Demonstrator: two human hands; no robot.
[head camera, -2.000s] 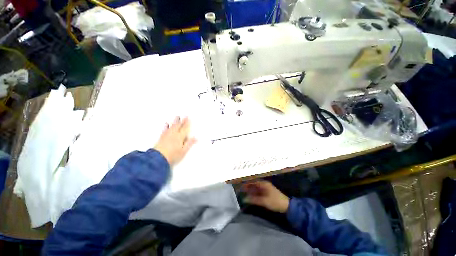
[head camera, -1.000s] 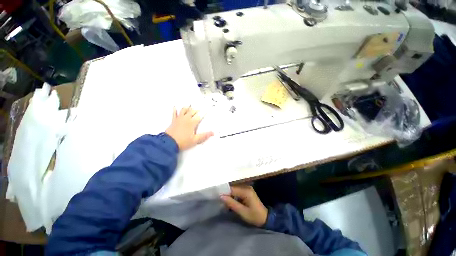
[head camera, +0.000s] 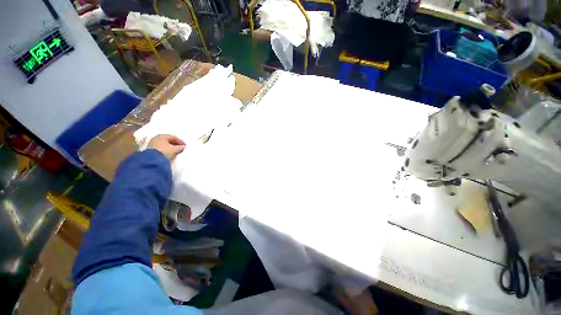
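My left hand (head camera: 167, 146) is at the near edge of the stack of white cut pieces (head camera: 200, 107), thumb and fingers pinched on white fabric. A white fabric piece (head camera: 280, 252) hangs over the table's near edge; its part on the white table is hard to make out. My right hand (head camera: 358, 301) is blurred at the bottom edge, partly hidden by the fabric, so its grip is unclear. The sewing machine (head camera: 523, 154) stands at right, with black scissors (head camera: 513, 271) and a tan card (head camera: 477, 209) beside its needle area.
The white table (head camera: 424, 280) has printed marks near its front edge. Cardboard (head camera: 111, 147) lies under the stack. A blue bin (head camera: 461, 61) and yellow-framed carts with white fabric (head camera: 289, 24) stand behind. A green exit sign (head camera: 43, 52) hangs at upper left.
The view has swung left. My left hand has moved from the fabric near the needle to the stack at left. My right hand is now mostly out of view at the bottom.
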